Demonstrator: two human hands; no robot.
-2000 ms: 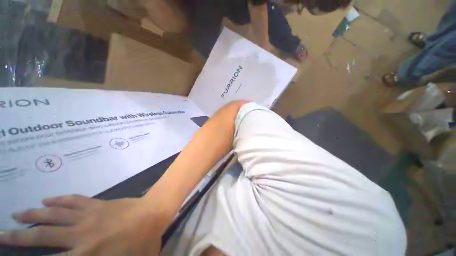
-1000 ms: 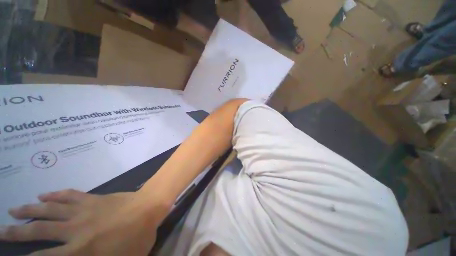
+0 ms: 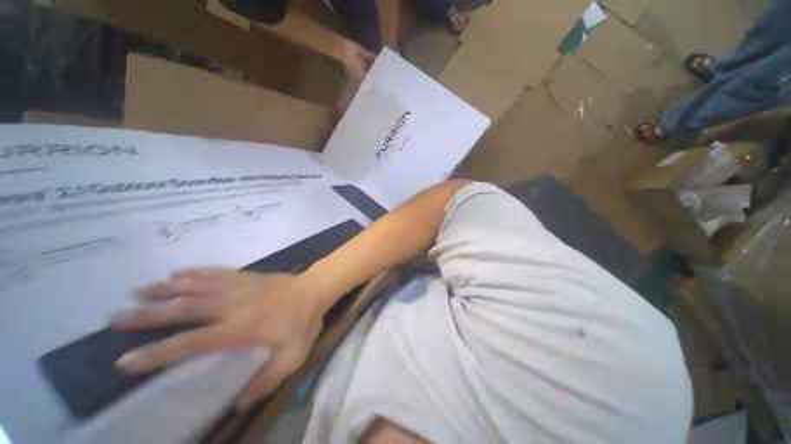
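Note:
A large white printed FURRION box lies across the left, with soundbar text and a dark product picture. Its white end panel with FURRION on it stands out at the top middle. My right hand, bare and blurred, lies palm down with fingers spread over the dark picture near the lower edge. A blurred pale panel shows below my fingers; I cannot tell what it is. My left hand is not in view.
Another person's hand is by the end panel's top corner. Brown cardboard lies behind the box. Another person's sandalled foot is at the right. An open carton and clear film are at the right edge.
My right hand has moved right and up in the picture. More of the box's print and dark picture shows. A person's hand has appeared by the end panel.

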